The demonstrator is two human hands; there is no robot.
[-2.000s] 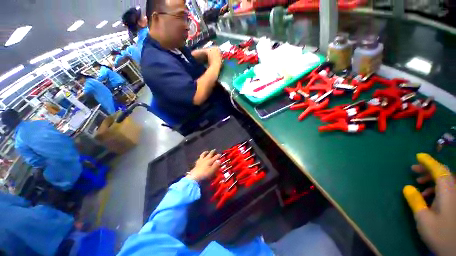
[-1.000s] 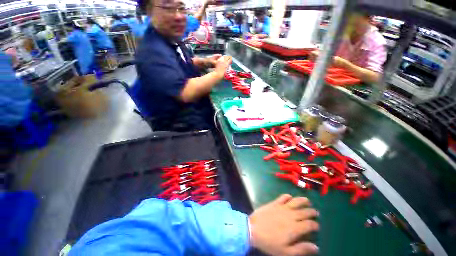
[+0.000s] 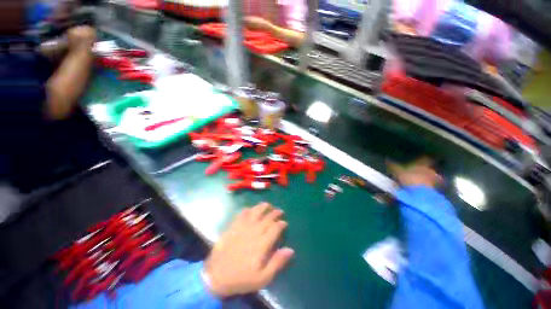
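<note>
My left hand [image 3: 249,250] rests palm down over the near edge of the green bench [image 3: 320,241], fingers a little apart, holding nothing. My right hand [image 3: 418,173] is blurred and reaches past the white line; its fingers are too unclear to read. A heap of red spring clamps [image 3: 260,160] lies on the bench ahead of my left hand. Small modules [image 3: 344,184] lie by the white line, between the heap and my right hand. A white wipe [image 3: 384,259] lies left of my right sleeve. The black tray [image 3: 36,208] at lower left holds more red clamps [image 3: 115,253].
A green plastic tray [image 3: 154,143] with white wipes and a red tool stands left of the heap. Two small bottles [image 3: 270,113] stand behind it. Posts rise beyond. A person's bare arm [image 3: 66,78] is at upper left. Red trays [image 3: 447,111] and people in pink are across the bench.
The view has swung right. My left hand has gone from the black tray to the bench edge. My right hand, out of view one second ago, now reaches across the white line.
</note>
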